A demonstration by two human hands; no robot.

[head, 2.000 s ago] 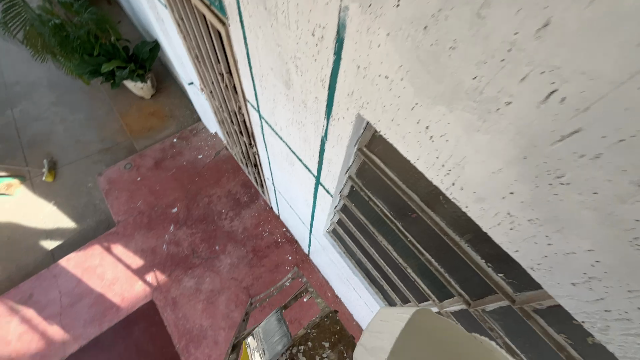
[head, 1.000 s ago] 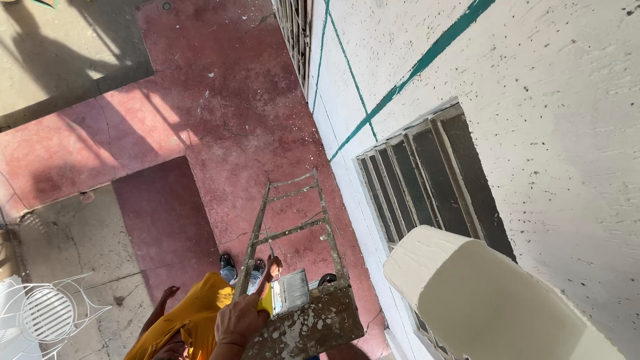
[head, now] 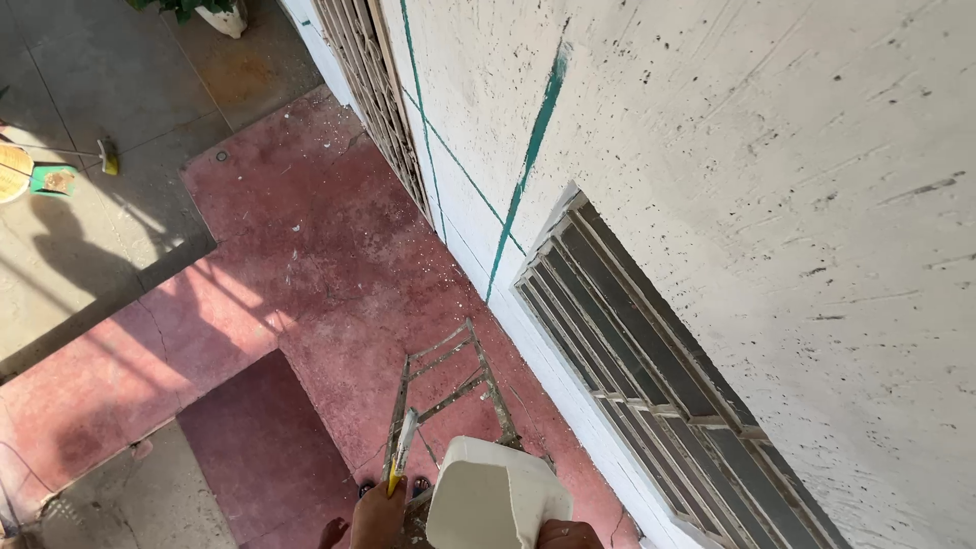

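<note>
My left hand (head: 379,512), at the bottom edge, is closed around the yellow handle of a paintbrush (head: 402,450). The brush points up and away, and its far part is whitish. Beside it, my right hand (head: 568,535) grips the lower right side of a cut-open white plastic container (head: 537,484). The container is tilted and its pale inside shows; whether paint is in it I cannot tell. A paint-spattered ladder (head: 492,393) extends below my hands, partly hidden by the container. On the right rises a white wall (head: 747,145) with teal painted lines (head: 536,141).
A louvred window (head: 640,366) is set in the wall, with a metal grille (head: 374,91) farther off. Another person's hand (head: 333,531) and sandalled feet (head: 422,486) show low by the ladder. A potted plant (head: 221,17) and a broom head (head: 109,158) are at the upper left.
The view has swung towards the wall and grille since one second ago. My left hand, then at the ladder's top, is now beside the container. My right hand has come into view.
</note>
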